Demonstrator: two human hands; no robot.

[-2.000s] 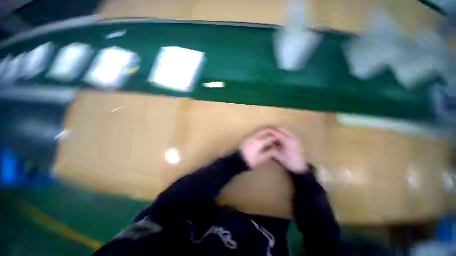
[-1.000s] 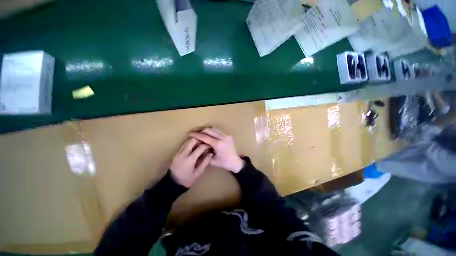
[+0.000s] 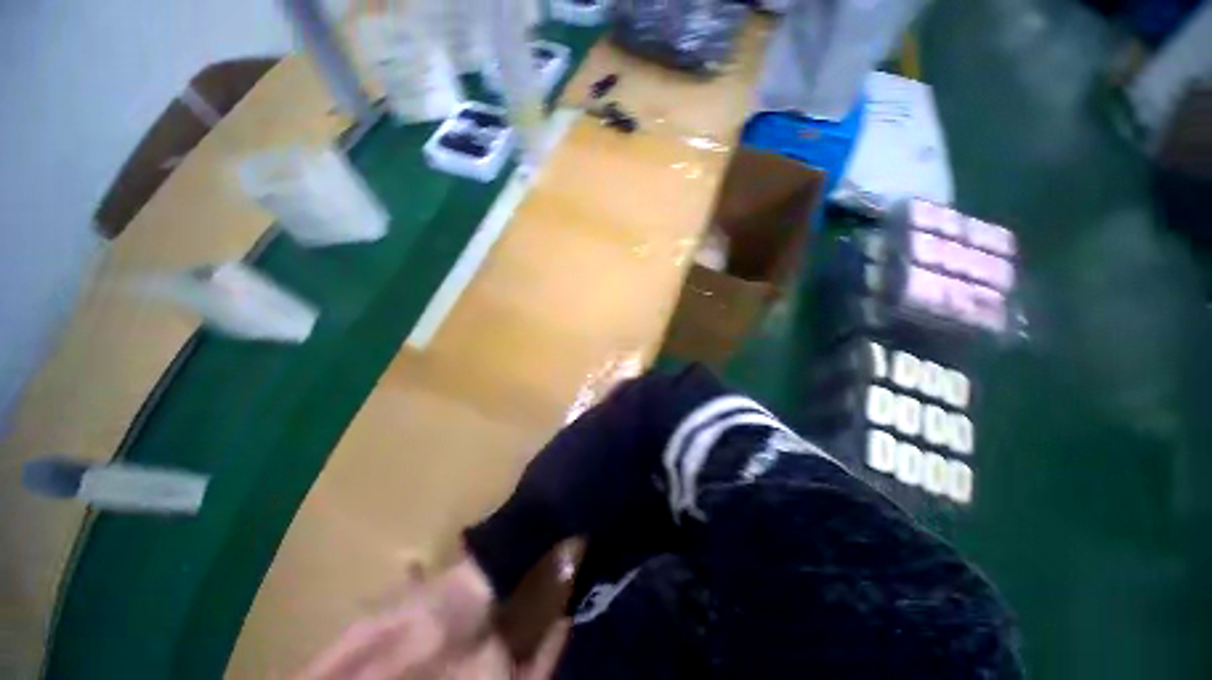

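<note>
My right hand is blurred and cut off by the bottom edge, low over the cardboard-covered bench. I see nothing held in it, but the blur hides whether its fingers are closed. My left hand does not show as a separate hand. On the green belt, white trays with black devices stand at the upper middle. Several white open cartons are spaced along the belt's far side, blurred.
An open brown carton stands beside the bench's right edge, near a blue container. Stacked trays with pink items and pale items are over the green floor. Small black pieces and a dark plastic-wrapped bundle lie on the bench's far end.
The view has swung to the right along the bench. The hands, together at mid-frame earlier, are now at the bottom edge, with only the right clearly seen. More floor and stacked trays show.
</note>
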